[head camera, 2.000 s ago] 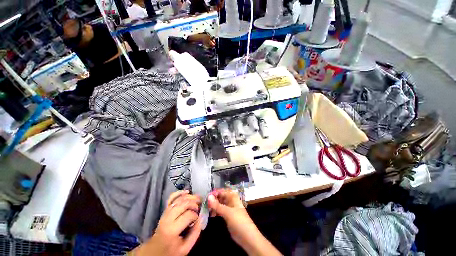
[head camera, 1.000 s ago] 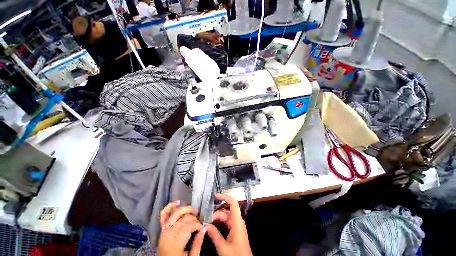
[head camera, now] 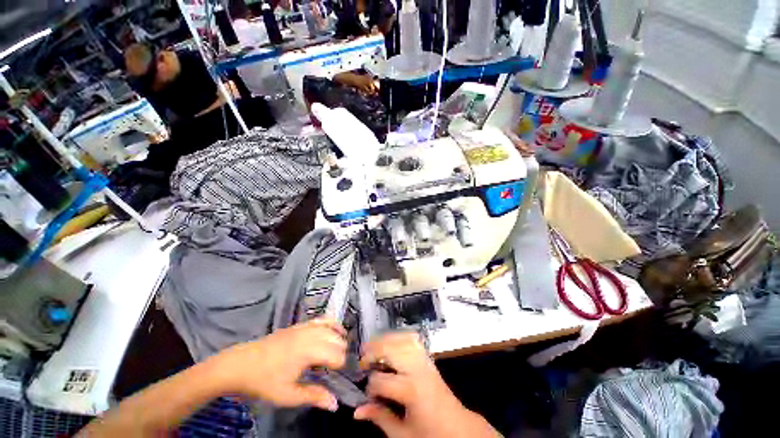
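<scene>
My left hand [head camera: 295, 364] is closed on the grey band [head camera: 340, 295] in front of the overlock machine [head camera: 428, 192]. My right hand [head camera: 406, 381] is at the band's near end, to the right of my left hand, slightly blurred, with the cloth between its fingers. The band runs up from my hands toward the needle area [head camera: 381, 261]. The striped garment piece [head camera: 248, 171] is bunched left of the machine, and a part of it shows beside the band. The plain grey piece [head camera: 218, 291] hangs over the table's left side.
Red-handled scissors [head camera: 590, 288], a grey strip [head camera: 534, 265] and a cream bin [head camera: 582, 214] are right of the machine. A yellow-handled tool [head camera: 492, 275] lies near the plate. Thread cones [head camera: 560, 51] stand behind. Striped cloth [head camera: 654, 402] lies lower right. A person [head camera: 171, 81] sits upper left.
My hands have changed grip on the band. My left forearm now reaches in from the lower left, and the band's near end is folded across between my hands. The view has shifted slightly.
</scene>
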